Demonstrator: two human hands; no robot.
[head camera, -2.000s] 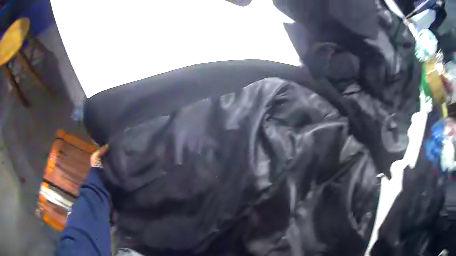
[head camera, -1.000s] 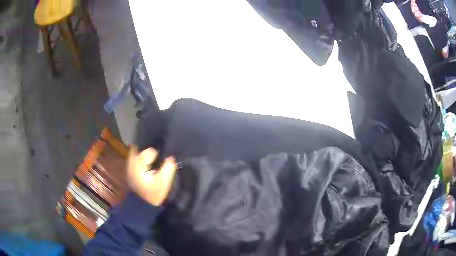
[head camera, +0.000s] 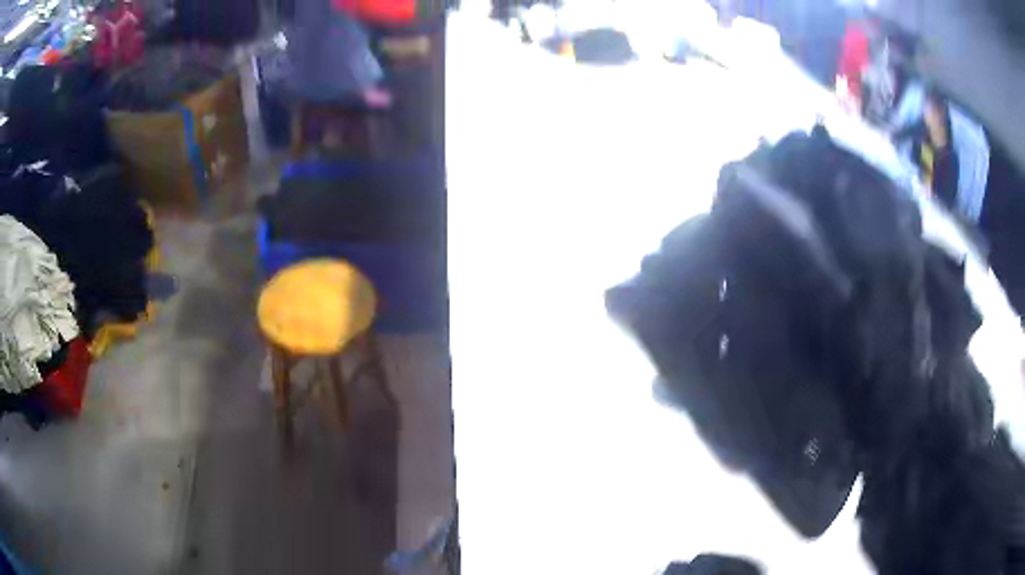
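Note:
No hand of mine is in the picture. A heap of black garments (head camera: 809, 326) lies crumpled on the white-topped table (head camera: 551, 225), right of centre. A few tiny bright dots show on the black cloth. A small piece of black cloth (head camera: 713, 565) shows at the bottom edge. The view is blurred, and the table top is glaring white, so details are lost.
A round yellow stool (head camera: 317, 306) stands on the grey floor left of the table, before a blue bin (head camera: 337, 253). A cardboard carton (head camera: 186, 140) and a cream cloth bundle (head camera: 28, 303) are at the left. A person (head camera: 939, 146) shows at the far right.
The view has swung up and left, away from the shiny lining and the orange stool or basket. My left hand has left the picture.

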